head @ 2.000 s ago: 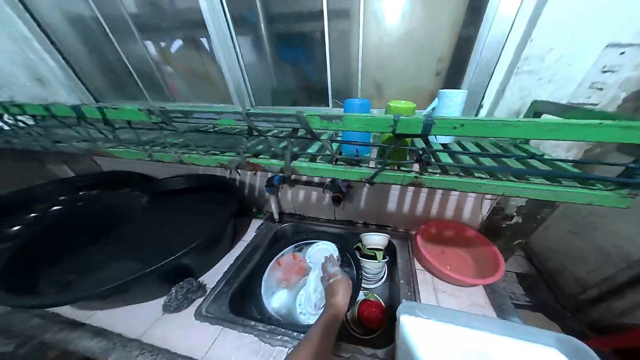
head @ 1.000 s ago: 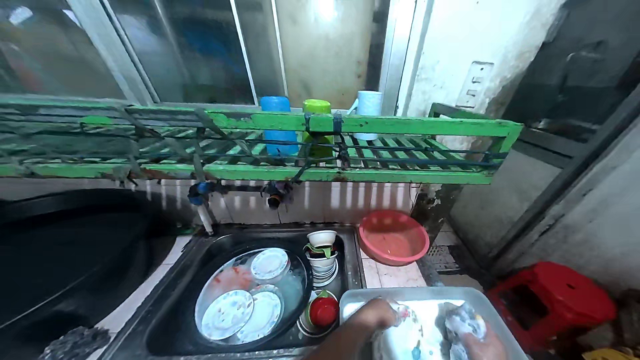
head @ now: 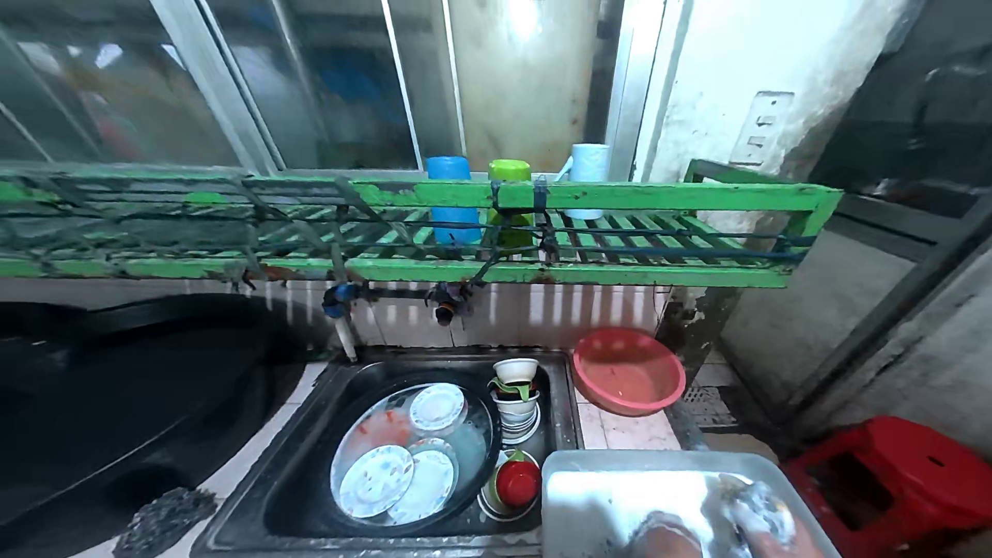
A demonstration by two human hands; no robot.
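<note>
My left hand (head: 665, 536) is at the bottom edge of the view, low in a pale rectangular tub (head: 620, 459); most of it is cut off, and what it holds does not show. To its right, my right hand (head: 775, 535) is shut on a blurred, whitish, soapy wad (head: 759, 508). Left of the tub, a dark sink (head: 310, 434) holds a round basin (head: 496, 442) of cloudy water. Patterned white plates (head: 377, 480) lie in the basin. Beside it stand stacked cups and small dishes (head: 518, 411) and a red cup (head: 518, 483).
A red plastic basin (head: 628, 372) sits behind the tub, and a red stool (head: 899, 480) stands to the right. A green slatted rack (head: 659, 275) above carries several cups. A tap (head: 446, 310) juts from the wall. Left are a large black tub (head: 116, 411) and a dark scouring pad (head: 167, 521).
Two seconds ago a hand was among the plates in the sink basin; both hands are now over the pale tub. The view has swung right. The patterned dish at my left hand has dropped out of sight.
</note>
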